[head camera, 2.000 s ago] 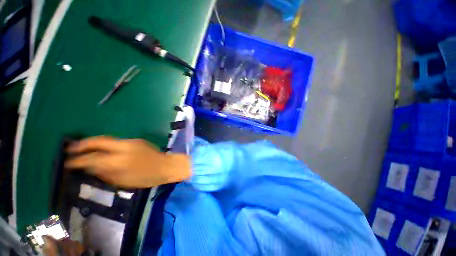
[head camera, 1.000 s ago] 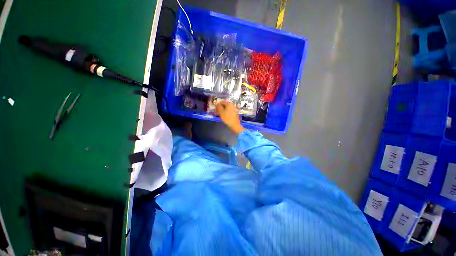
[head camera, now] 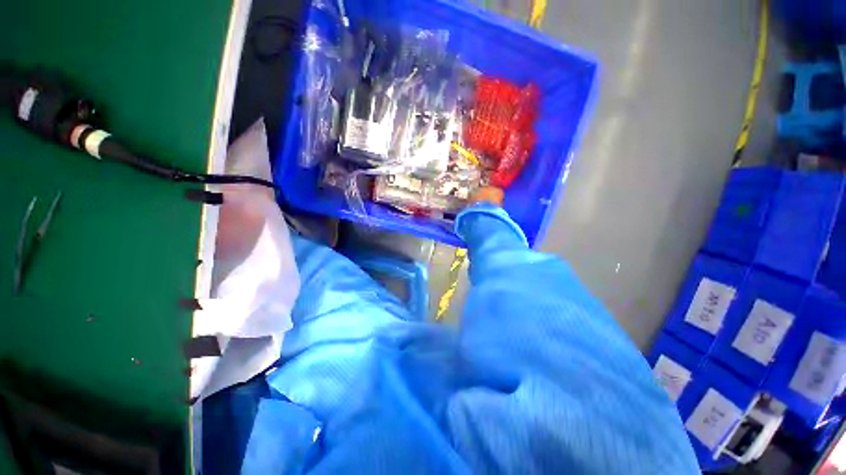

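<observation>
My right hand (head camera: 488, 196) reaches into a blue plastic bin (head camera: 568, 139) on the floor. Only a small part of the hand shows past the blue sleeve cuff, at the bin's near right corner; its fingers are hidden, so I cannot tell if it holds anything. Beside it lie clear bags with silvery parts (head camera: 417, 192). Other clear bags, one with a white label (head camera: 368, 133), fill the bin's left and middle. Red mesh-like packing (head camera: 501, 121) lies at the right. My left hand is not in view.
The green bench (head camera: 111, 232) is at the left, with a black screwdriver (head camera: 46, 107), its cord, tweezers (head camera: 35, 241) and a blurred black tray (head camera: 79, 427). White cloth or paper (head camera: 246, 269) hangs at its edge. Labelled blue bins (head camera: 765, 329) stand right; a blue stool (head camera: 809, 97) is beyond.
The view has swung from bench to floor bin. My right hand has gone from the black housing into the bin, then moved right within it. My left hand has left the picture.
</observation>
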